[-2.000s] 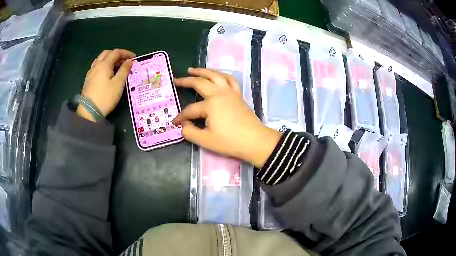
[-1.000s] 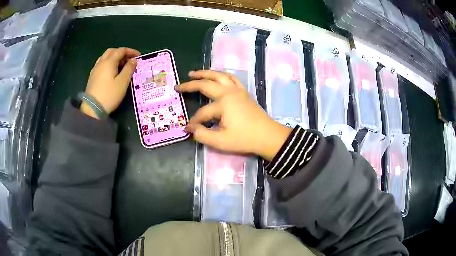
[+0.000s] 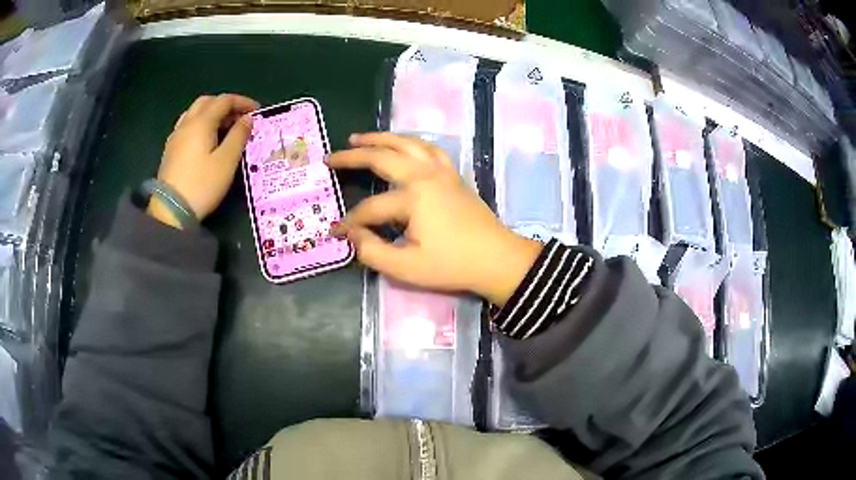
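Note:
A smartphone with a pale rim and a lit pink screen lies on the dark green bench mat, upper left of centre. My left hand is at its upper left edge, fingertips touching the rim. My right hand is over the phone's right edge, fingers apart, thumb and index fingertips at the lower right of the screen; it holds nothing. Right of the phone, partly under my right hand and forearm, is a clear blister tray with bagged phones in frosted sleeves.
Stacked trays of bagged phones stand along the left edge. More stacked trays are at the upper right. A white strip edges the mat, with a brown board beyond. White sheets lie at the right edge.
My right thumb and index fingertips have shifted slightly over the lower right of the screen. My left hand keeps its place at the phone's edge.

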